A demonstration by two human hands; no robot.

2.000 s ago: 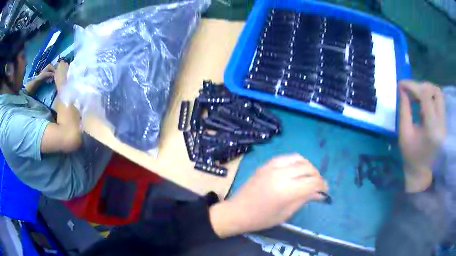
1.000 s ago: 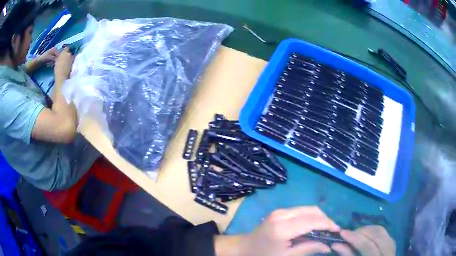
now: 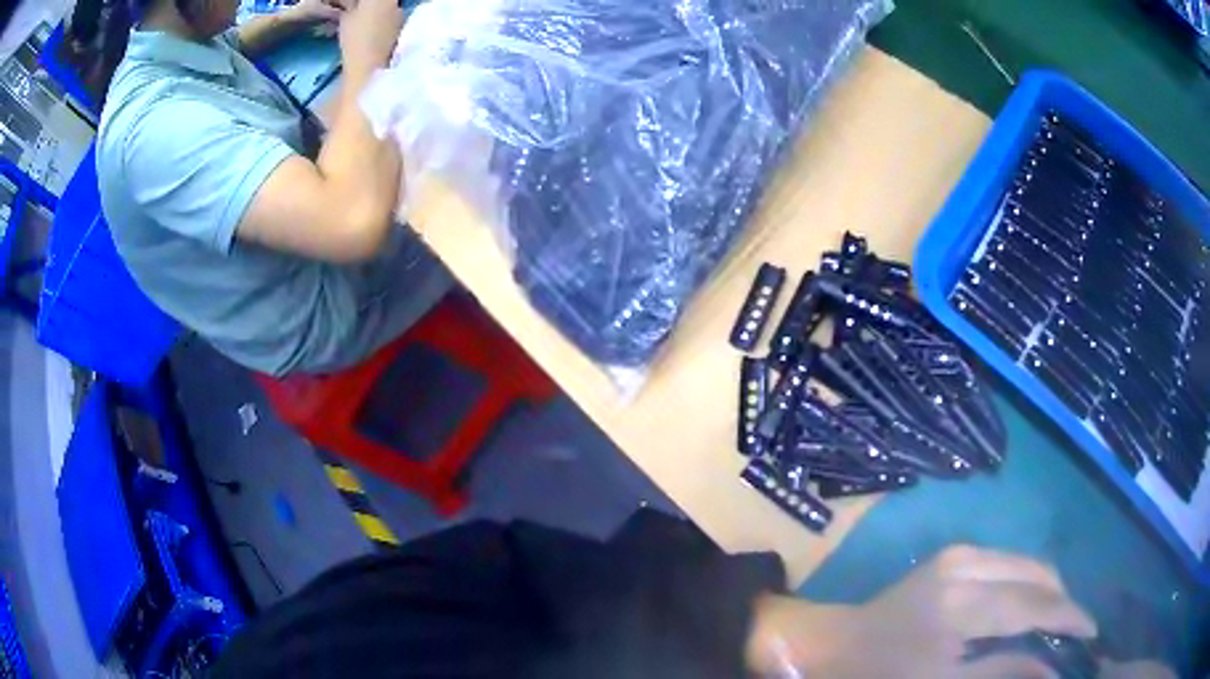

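My left hand (image 3: 949, 621) is at the bottom right, blurred, its fingers closed around a dark part, likely a black housing (image 3: 1028, 647), near the bottom edge. A pale patch beside it at the bottom edge may be a fingertip of my right hand; the rest of that hand is out of the picture. A loose pile of glossy black housings (image 3: 863, 378) with rows of pale dots lies beyond my left hand, partly on the tan board (image 3: 690, 451) and partly on the green mat (image 3: 1075, 531).
A blue tray (image 3: 940, 252) with housings in columns stands at the right, cut off by the picture's edge. A large clear bag of dark parts (image 3: 637, 173) lies on the board. A seated person (image 3: 226, 199) is at the left on a red stool (image 3: 465, 458).
The camera has turned left, so the bench things appear farther right. My right hand, earlier beside my left at the housing, is now almost or wholly out of the picture.
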